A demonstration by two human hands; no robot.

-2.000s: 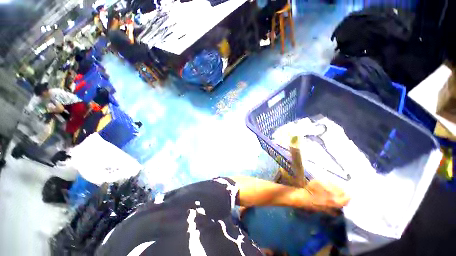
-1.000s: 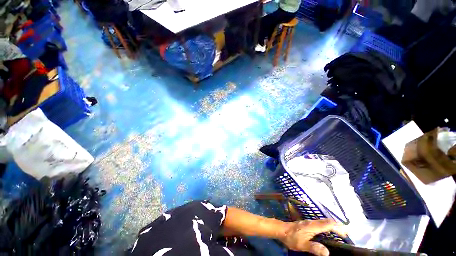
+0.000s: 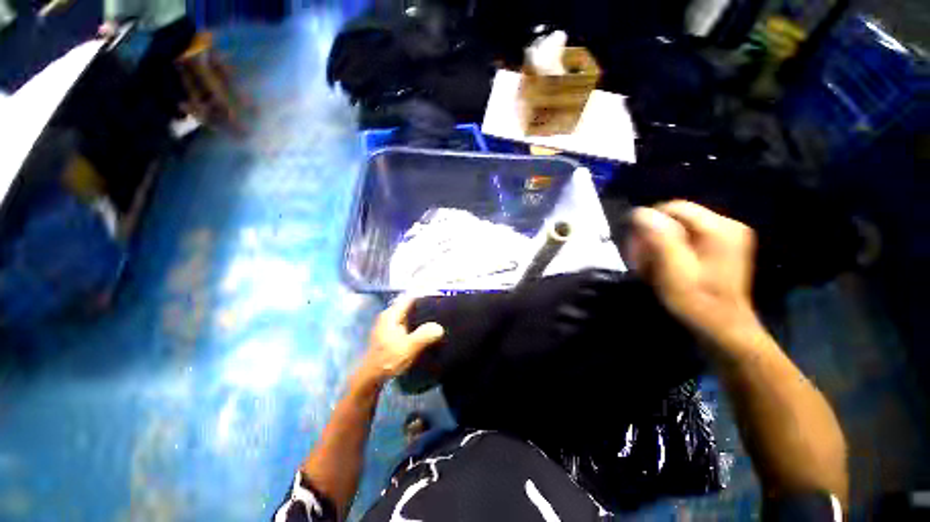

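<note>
A black garment (image 3: 551, 347) is spread at waist height in front of me, with its top at the crate's near edge. My left hand (image 3: 400, 343) grips its left end, thumb on top. My right hand (image 3: 695, 255) is raised at the garment's right end, fingers curled and blurred; whether it holds cloth cannot be told. The tan hollow pole (image 3: 556, 237) rises between my hands behind the garment, its tip bare. Shiny bagged garments (image 3: 663, 433) show below the black cloth on the right.
The large slotted crate (image 3: 359, 219) stands just beyond, with white sheeting (image 3: 459, 245) inside. Behind it a brown open box (image 3: 556, 97) sits on a white board (image 3: 612, 127), among black heaps (image 3: 408, 71). A worktable (image 3: 36, 97) is at far left.
The view has swung right, so the crate is now ahead. My right hand and the spread black garment have come into view. My left hand has moved from the crate's near side onto the garment's left end.
</note>
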